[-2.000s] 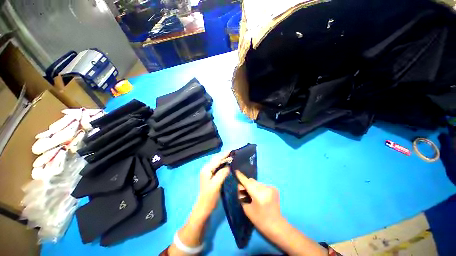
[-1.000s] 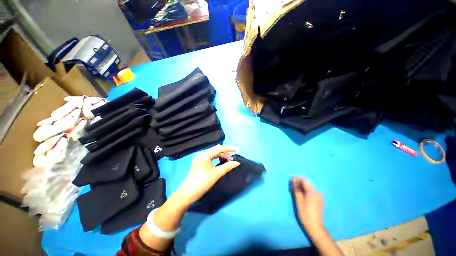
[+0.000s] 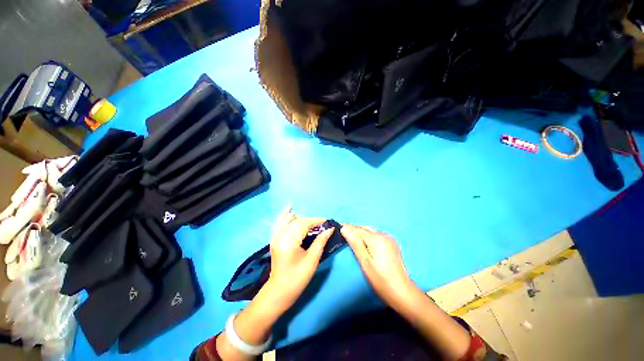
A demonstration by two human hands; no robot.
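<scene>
A black zip pouch [image 3: 248, 275] lies tilted in front of me, its far end raised between my hands. My left hand [image 3: 295, 247] pinches that end near the zipper edge with thumb and fingers. My right hand [image 3: 367, 248] holds the same corner from the right, fingertips close to the left ones. The fingers hide part of the pouch, and whether the right palm holds a tool cannot be told. Stacked black pouches [image 3: 205, 151] stand at the left, and pouches with small pale logos [image 3: 161, 310] lie nearer.
A carton [image 3: 277, 84] spills a heap of black pouches [image 3: 406, 92] at the back right. A pink-red stick [image 3: 519, 144], a tan ring [image 3: 561, 142] and a dark strip [image 3: 600, 156] lie right. Clear bags [image 3: 39, 310] and white pieces [image 3: 30, 229] lie far left.
My right hand has come back from the right and now grips the pouch corner beside my left hand. The pouch has turned. The view has shifted, so the table's things sit higher and further left.
</scene>
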